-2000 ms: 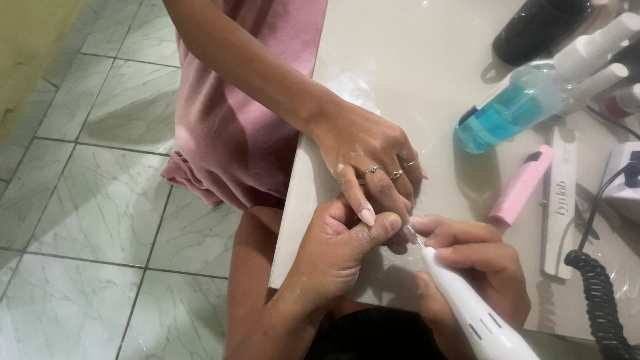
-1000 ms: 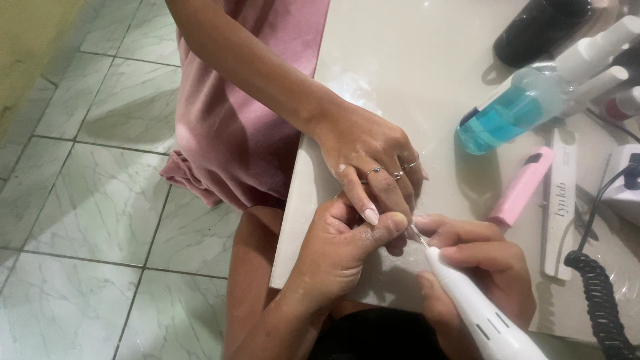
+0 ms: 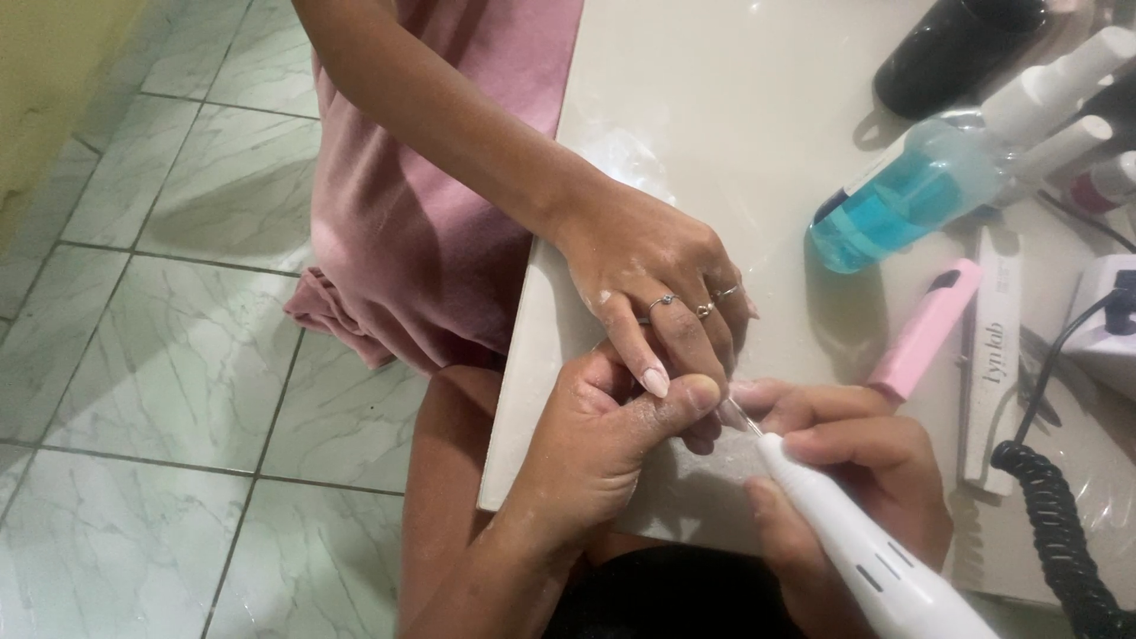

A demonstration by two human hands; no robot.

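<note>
My left hand (image 3: 612, 426) grips a finger of another person's hand (image 3: 657, 257), which wears several rings and has dusty skin and pale almond-shaped nails. My thumb lies on top of that finger. In my right hand (image 3: 843, 461) is a white electric nail drill handpiece (image 3: 874, 550), its thin metal bit at the gripped finger's tip. The exact contact between bit and nail is too small to tell. White dust lies on my left thumb and on the other person's knuckles.
On the white table (image 3: 674, 80), right of the hands, are a pink block-like item (image 3: 932, 328), a white nail file (image 3: 992, 355), a spray bottle of blue liquid (image 3: 905, 195), a black container (image 3: 958, 53) and a black coiled cord (image 3: 1056, 524). Pink cloth (image 3: 426, 195) covers the person beside the table.
</note>
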